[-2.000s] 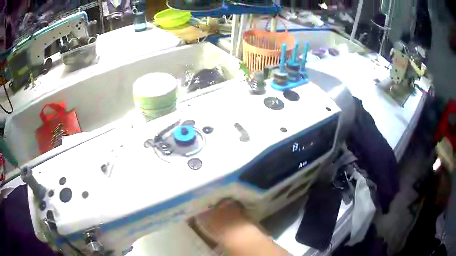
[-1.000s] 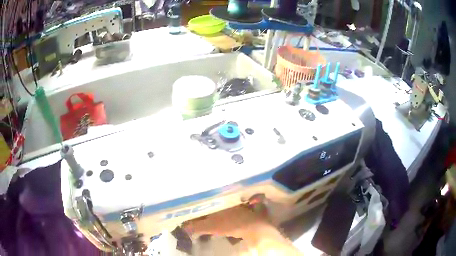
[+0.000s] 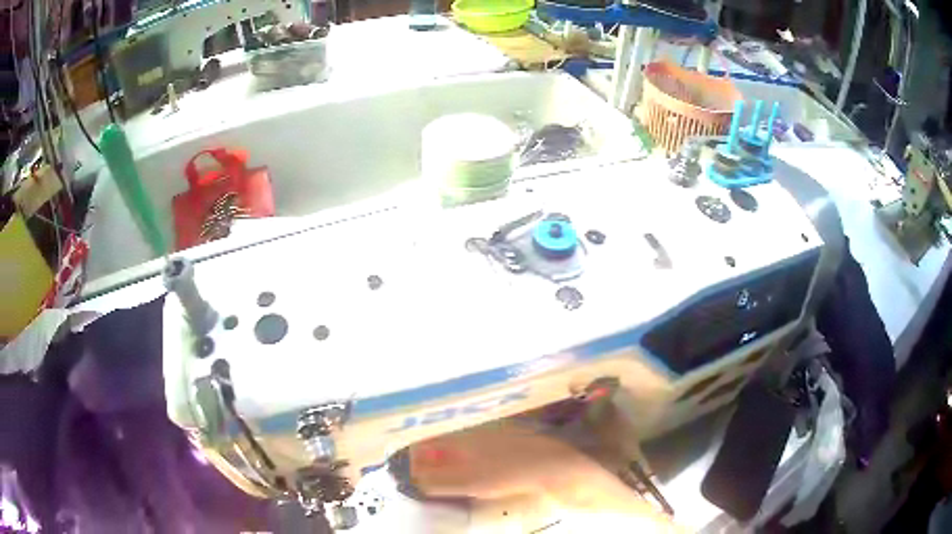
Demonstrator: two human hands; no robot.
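Note:
The industrial lockstitch machine (image 3: 449,302) with "JACK" lettering lies across the view. Dark purple cloth (image 3: 115,417) is bunched at its left end, beside the needle area (image 3: 334,495). My right hand (image 3: 459,464) reaches from the lower right under the machine's arm, blurred and overexposed, fingers pointing left. A small dark piece (image 3: 399,472) shows at its fingertips; whether the fingers grip it is unclear. A slim dark tool (image 3: 647,485) lies right of my wrist. My left hand is not in view.
A black phone-like rectangle (image 3: 750,448) and pale cloth (image 3: 823,459) lie at right. Behind are a white trough (image 3: 344,125) with a red bag (image 3: 221,198) and pale green-white cylinder (image 3: 468,156), an orange basket (image 3: 684,104) and blue pegs (image 3: 743,146). A green handle (image 3: 131,183) stands at left.
The view has shifted left, so the machine sits further right and more purple cloth shows. My right hand has moved left along the machine bed toward the needle area.

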